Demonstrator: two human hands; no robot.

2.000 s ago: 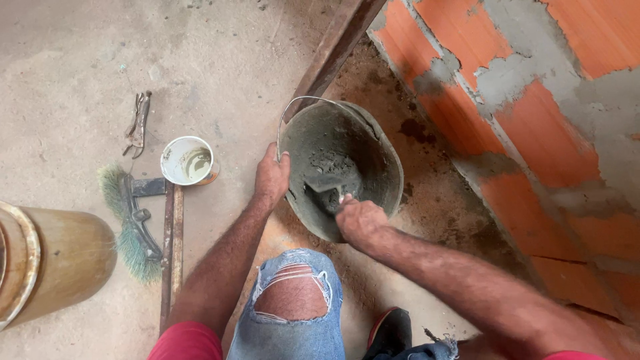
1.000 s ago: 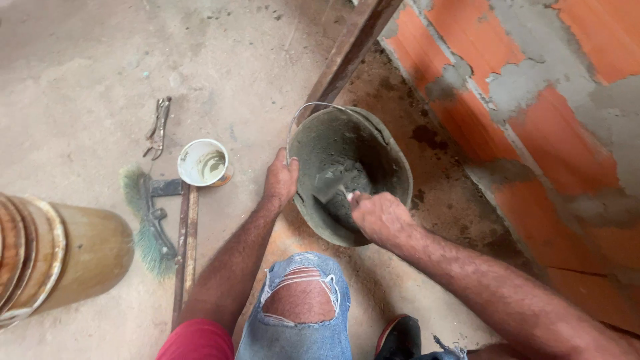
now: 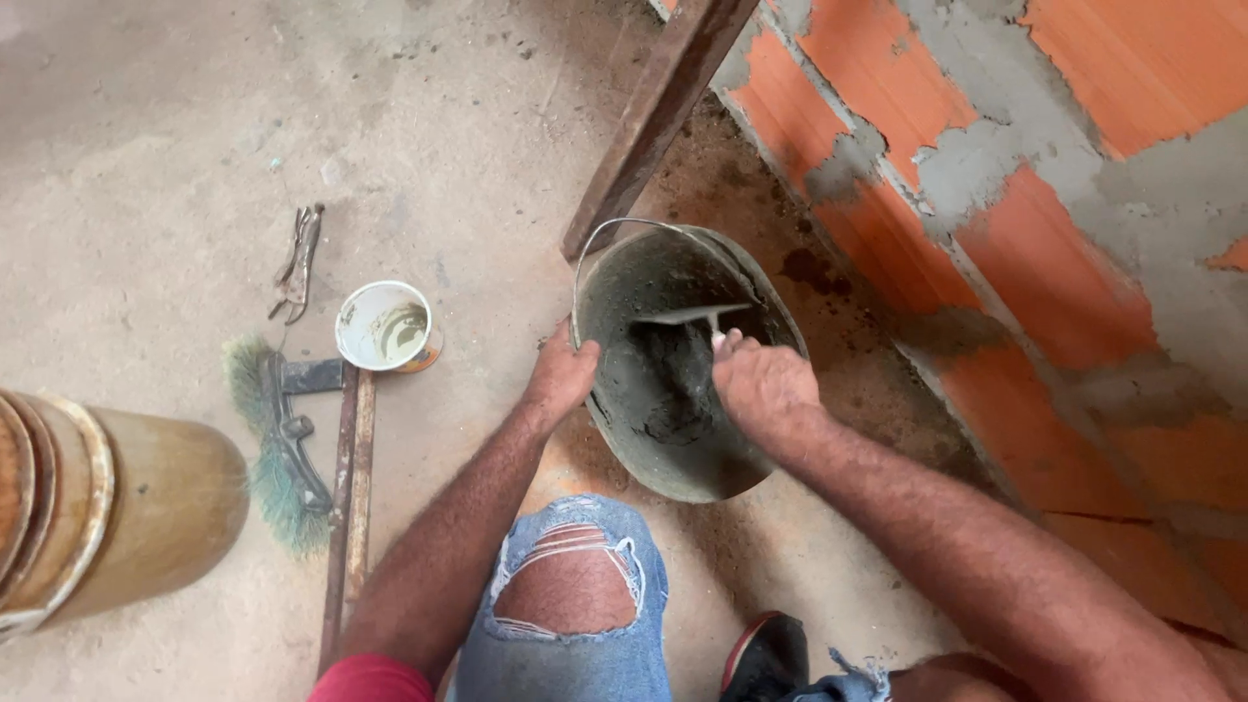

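A dark bucket (image 3: 639, 429) with a thin wire handle stands tilted on the floor in front of my knee. My left hand (image 3: 565, 370) grips its left rim, thumb over the edge. In my right hand (image 3: 765, 385) is the handle of a trowel (image 3: 682, 314), whose thin metal blade shows nearly edge-on over the bucket's mouth. Wet grey mortar (image 3: 682, 390) lies at the bottom and smears the inner wall. The fingertips of my left hand are hidden behind the rim.
A brick wall (image 3: 1053, 263) with grey mortar patches rises at right. A rusty metal beam (image 3: 658, 127) meets the floor behind the bucket. Left are locking pliers (image 3: 300, 261), a white tub (image 3: 351, 336), a broom head (image 3: 283, 448), rusty metal bars (image 3: 361, 478) and a large stained bucket (image 3: 166, 497).
The trowel has come up out of the mortar, and its blade has turned edge-on. My left hand has stayed on the bucket's rim.
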